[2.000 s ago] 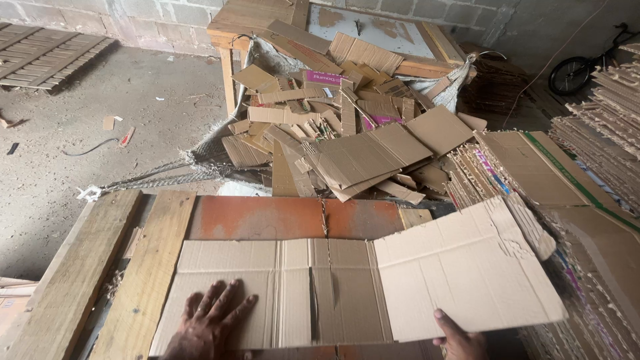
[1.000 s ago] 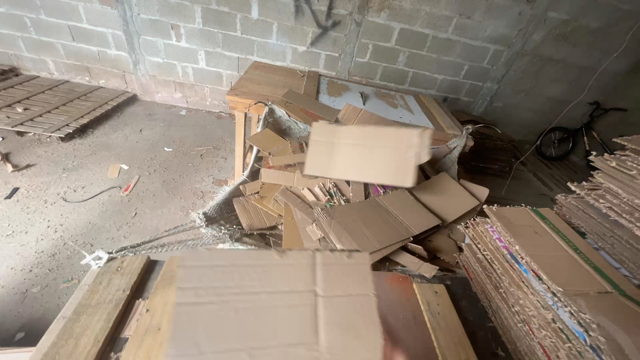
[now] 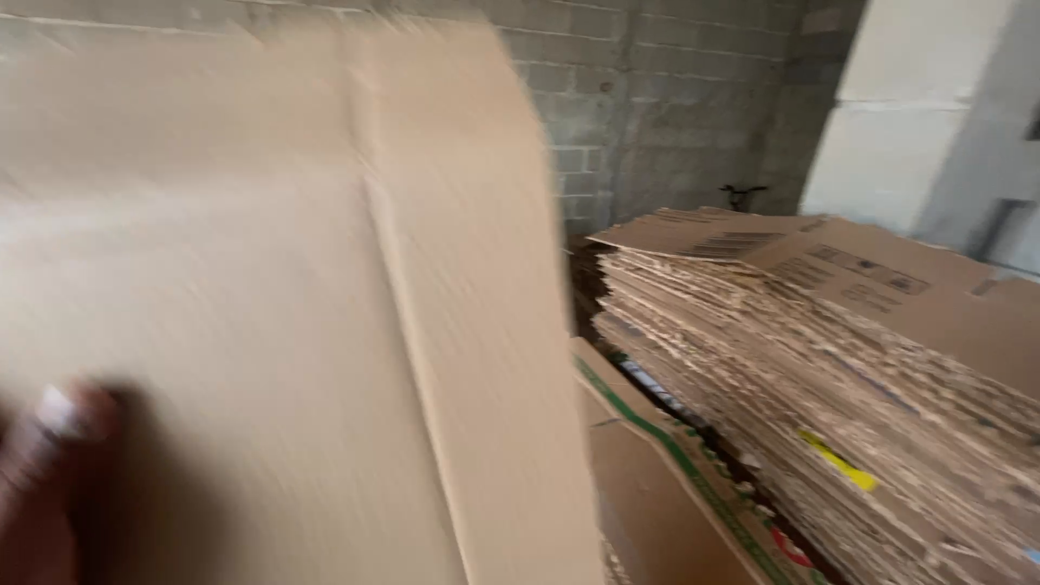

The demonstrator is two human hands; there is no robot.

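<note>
A large creased cardboard sheet (image 3: 268, 325) is held up close to the camera, tilted and blurred, and fills the left half of the view. My left hand (image 3: 57, 455) is at the lower left edge, its thumb lying on the near face of the sheet; its other fingers are hidden. My right hand is not in view. Behind the sheet's right edge, partly covered by it, lies flattened cardboard with a green stripe (image 3: 650, 431).
A tall stack of flattened cardboard boxes (image 3: 812, 390) stands on the right, its rough edges facing me. Behind are a block wall (image 3: 674, 122), bicycle handlebars (image 3: 743, 195) and a pale column (image 3: 902, 122).
The cardboard sheet, flat on the boards under my hands two seconds ago, is now raised. A smaller piece was in the air over the scrap pile one second ago. The view has swung right.
</note>
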